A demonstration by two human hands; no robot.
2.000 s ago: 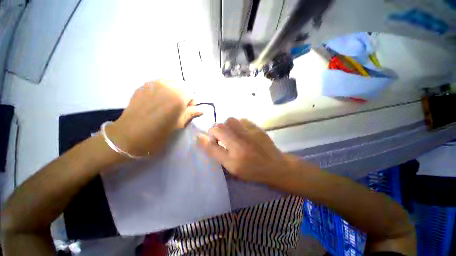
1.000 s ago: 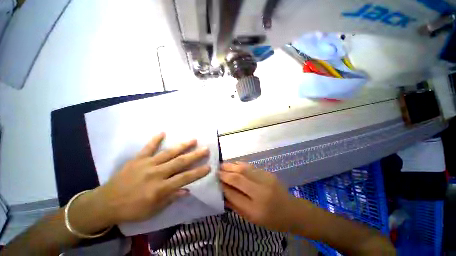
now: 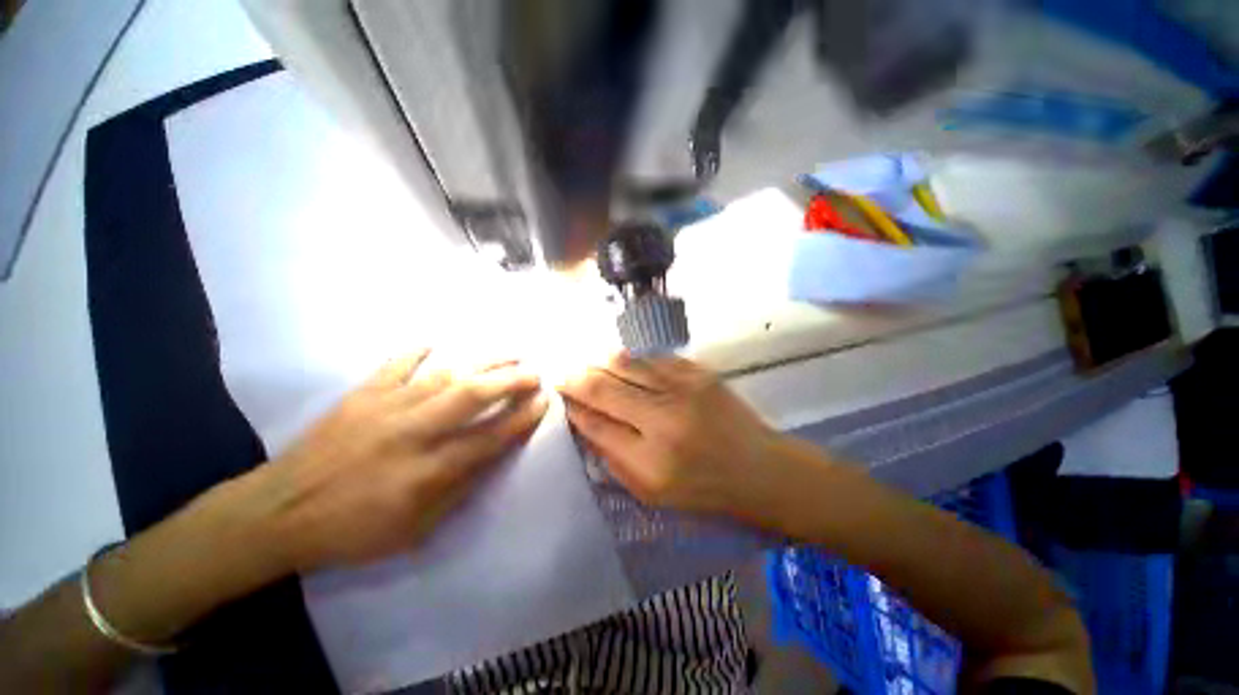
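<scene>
A light panel [image 3: 272, 231] lies on top of a black panel [image 3: 129, 299], which shows as a dark strip along its left and far edges. The light panel reaches under the sewing machine head [image 3: 449, 82]. My left hand [image 3: 408, 455] lies flat on the light panel, fingers spread a little. My right hand [image 3: 673, 435] is at the panel's right edge, fingertips bent down on it, close to my left fingertips. The needle area is washed out by glare, so the presser foot is hard to see.
A grey knurled knob [image 3: 654, 323] stands right of the needle area. A white holder [image 3: 870, 269] with red and yellow handles sits on the machine bed. A small dark box [image 3: 1125, 315] is at the right. Blue crates [image 3: 870, 618] stand below the table.
The two panels have moved forward, away from me, and now reach under the machine head. Both hands have moved forward from the panel's lower part towards the needle area. The view has shifted.
</scene>
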